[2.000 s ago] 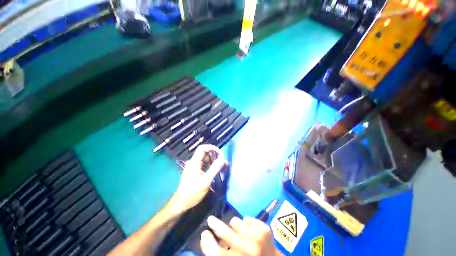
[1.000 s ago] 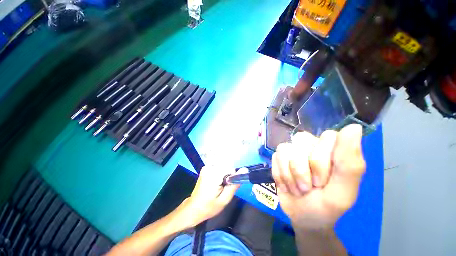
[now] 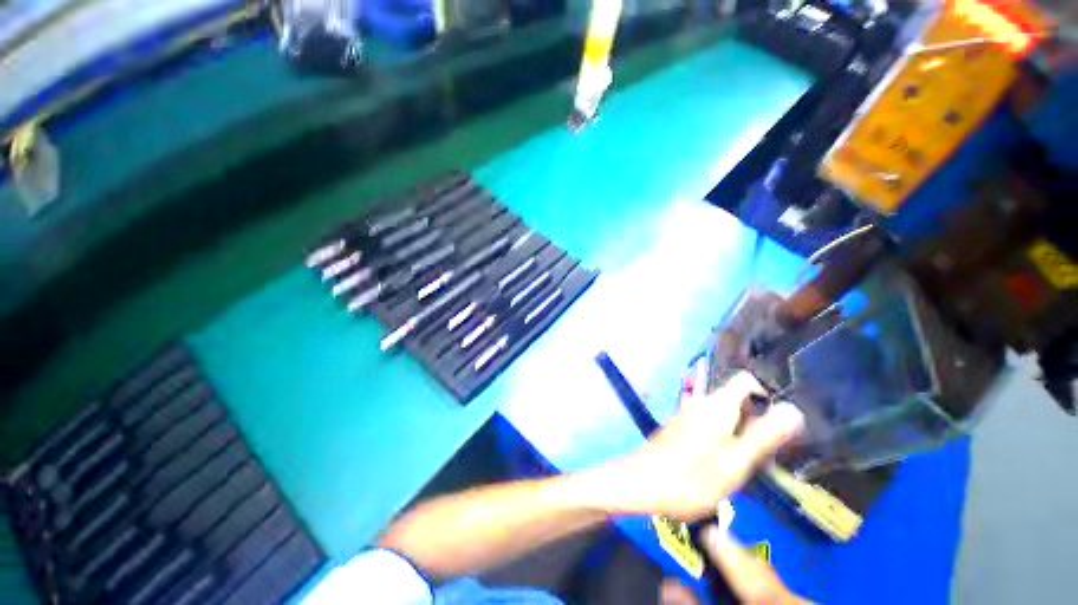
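My left hand point(image 3: 703, 449) is closed around a black tripod unit at the front edge of the press. One slim black leg point(image 3: 627, 392) sticks out from it to the upper left. A dark part point(image 3: 713, 555) shows below the hand. My right hand point(image 3: 757, 577) is blurred and cut off by the bottom edge, beside this dark part; its grip is unclear. The press fixture is partly hidden behind my left hand.
The clear press guard point(image 3: 875, 366) stands behind my left hand, with a pale yellow strip point(image 3: 816, 502) on the base. The orange control box point(image 3: 916, 106) is upper right. One slotted tray point(image 3: 461, 284) holds several units; another tray point(image 3: 154, 485) is lower left.
My left hand has moved right with the unit, up to the press. My right hand has dropped from in front of the guard to the bottom edge. The view has shifted.
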